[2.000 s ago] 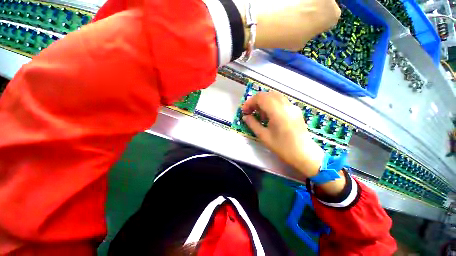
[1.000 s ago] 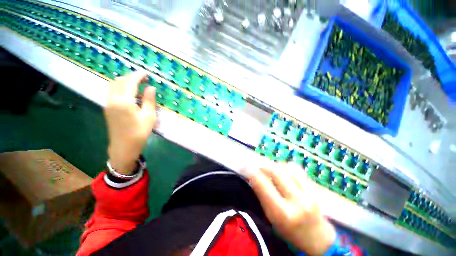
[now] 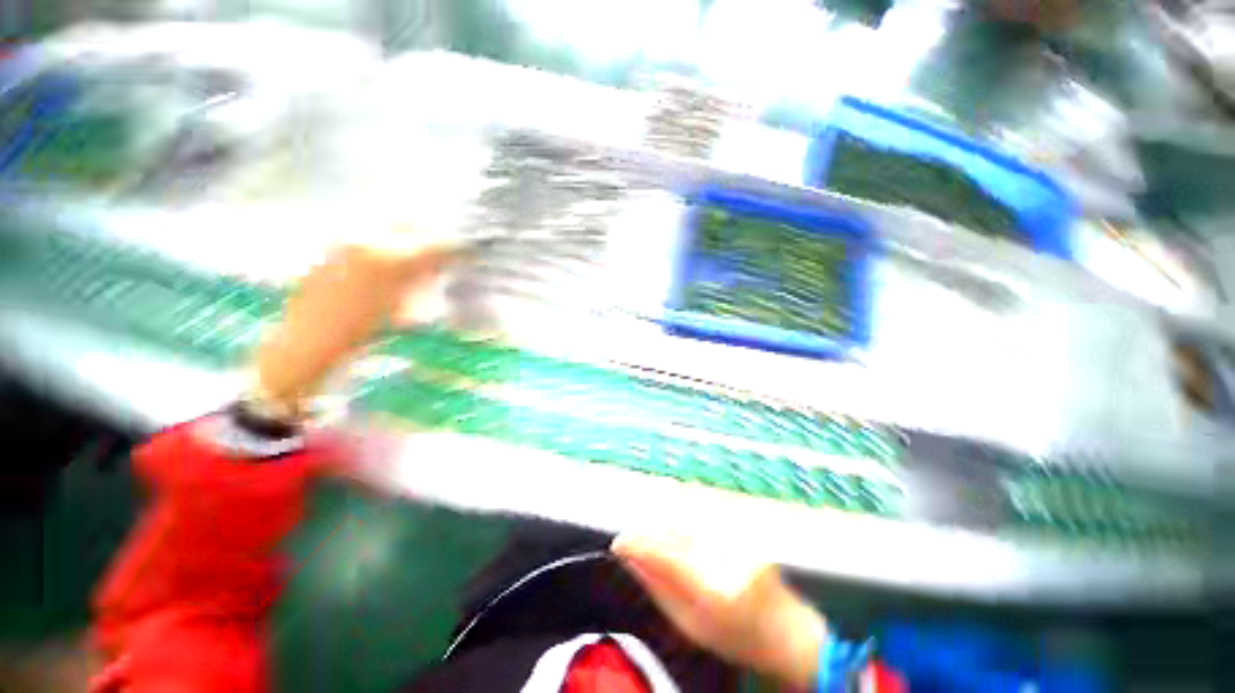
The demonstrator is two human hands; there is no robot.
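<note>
The frame is heavily blurred. My left hand (image 3: 332, 325) is over the left part of the circuit board panels (image 3: 542, 406), its fingers pointing right toward the blurred silver metal-cased parts (image 3: 549, 203). Whether it holds anything cannot be told. My right hand (image 3: 718, 602) is low at the near edge of the line rail (image 3: 542, 494), in front of the panels. Its fingers are smeared by the blur, and any held part cannot be made out. The blue parts bin (image 3: 772, 271) of dark and yellow-green capacitors stands behind the panels.
A second blue bin (image 3: 941, 183) stands farther back to the right. Another blurred blue-edged container (image 3: 54, 129) is at the far left. Another board panel (image 3: 1084, 501) lies to the right past a grey gap. Loose silver parts lie right of the near bin.
The view has shifted and blurred. My left hand has left the near board row and now reaches farther back over the track. My right hand, over a board two seconds ago, remains at the near rail.
</note>
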